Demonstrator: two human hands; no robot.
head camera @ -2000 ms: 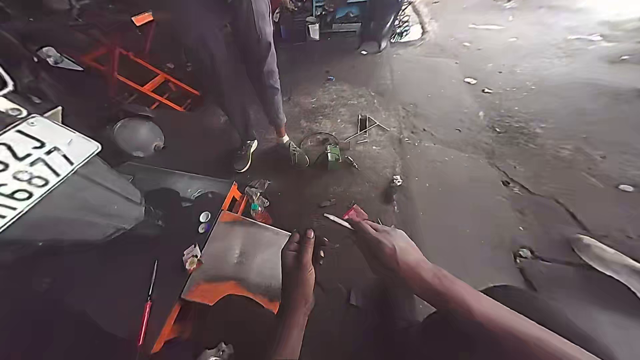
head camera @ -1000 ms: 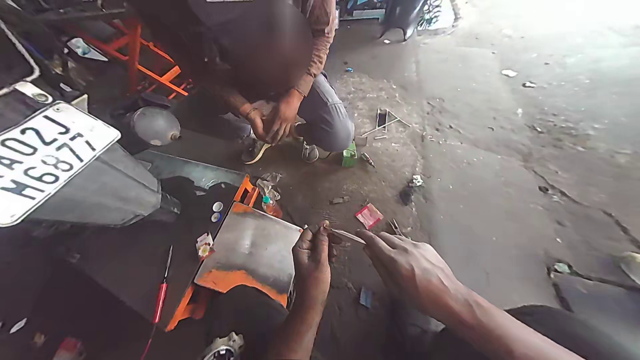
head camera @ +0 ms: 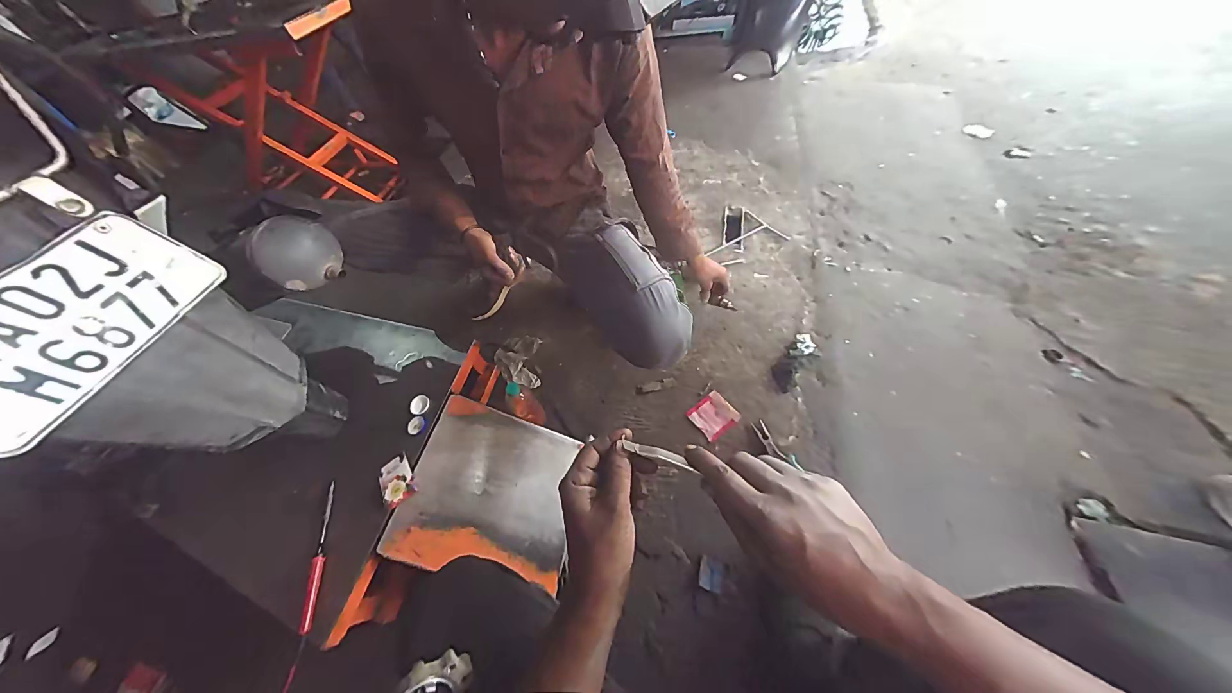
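My left hand [head camera: 599, 500] pinches one end of a thin, pale, slightly curved strip [head camera: 659, 456] between thumb and fingers. The strip's other end runs under the fingers of my right hand [head camera: 804, 515], which grips it; its material is unclear. Left of my left hand is a low stool or stand with a worn metal top [head camera: 491, 481] and orange edges. A screwdriver with a red handle [head camera: 313, 592] lies farther left. Beyond my right hand, pliers [head camera: 767, 441] and a red and white packet [head camera: 713, 416] are on the ground.
A co-worker [head camera: 577, 173] kneels ahead, holding a pale curved strip [head camera: 493, 303]. A vehicle's tail with a number plate [head camera: 91, 327] juts in at left. Also around are an orange frame [head camera: 327, 144], a rounded grey part [head camera: 289, 252], a small bottle [head camera: 523, 402] and a toothed metal part [head camera: 441, 672].
The co-worker, bent with both hands together one second ago, now kneels more upright with hands apart, one lowered towards the ground. Both my hands still hold the strip.
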